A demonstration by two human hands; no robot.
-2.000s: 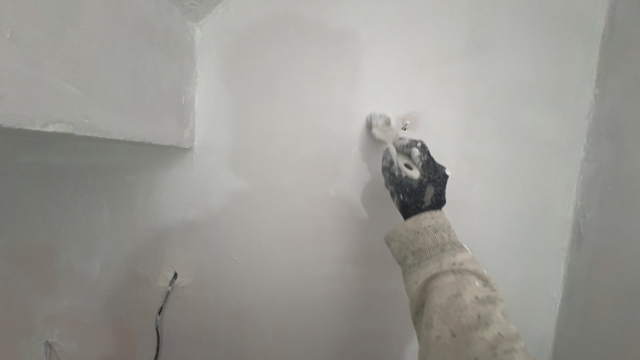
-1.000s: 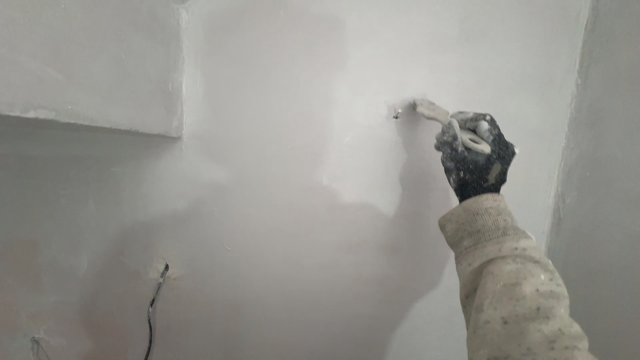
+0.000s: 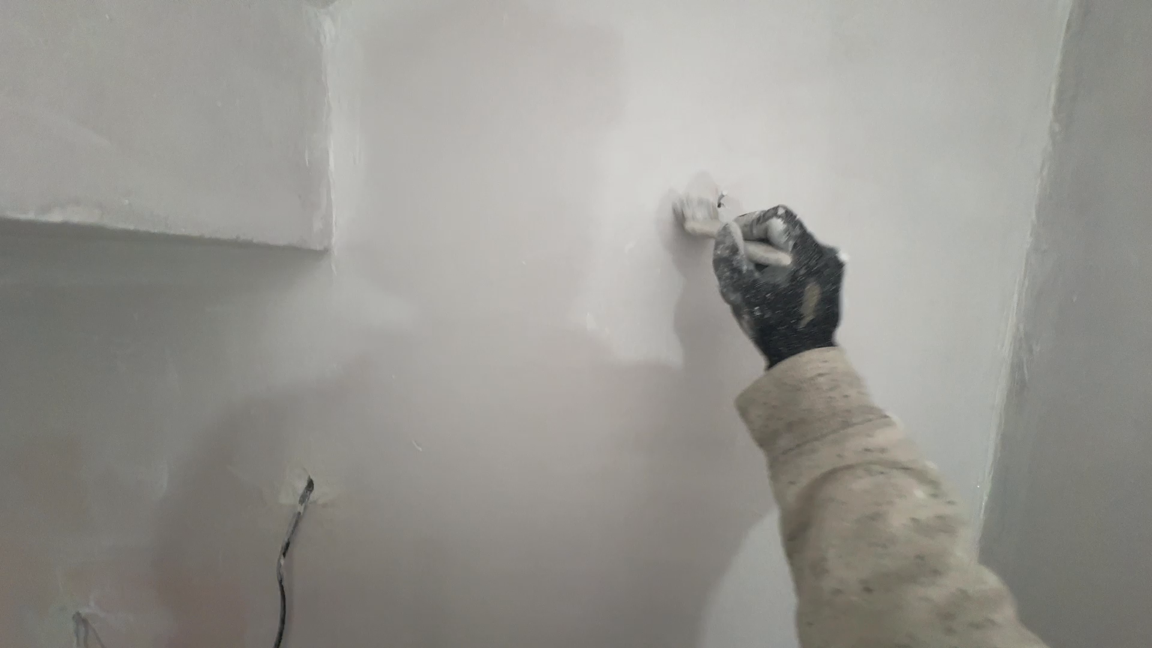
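My right hand (image 3: 781,283), in a black glove spotted with white, is closed around the pale handle of a paintbrush (image 3: 698,212). The brush's bristles, somewhat blurred, lie against the grey-white wall (image 3: 504,225) to the upper left of the hand. Just right of the bristles a small dark fitting or wire end (image 3: 721,200) pokes out of the wall. A speckled beige sleeve covers the arm. My left hand is out of view.
A boxed-out wall section (image 3: 162,126) with a lower edge juts out at the upper left. A black cable (image 3: 283,567) hangs from a hole at the lower left, with thin wires (image 3: 83,625) farther left. A side wall (image 3: 1080,360) meets this one at the right.
Compared with one second ago, my right hand and the brush have moved left, and the bristles have passed from the right side of the small dark fitting to its left side.
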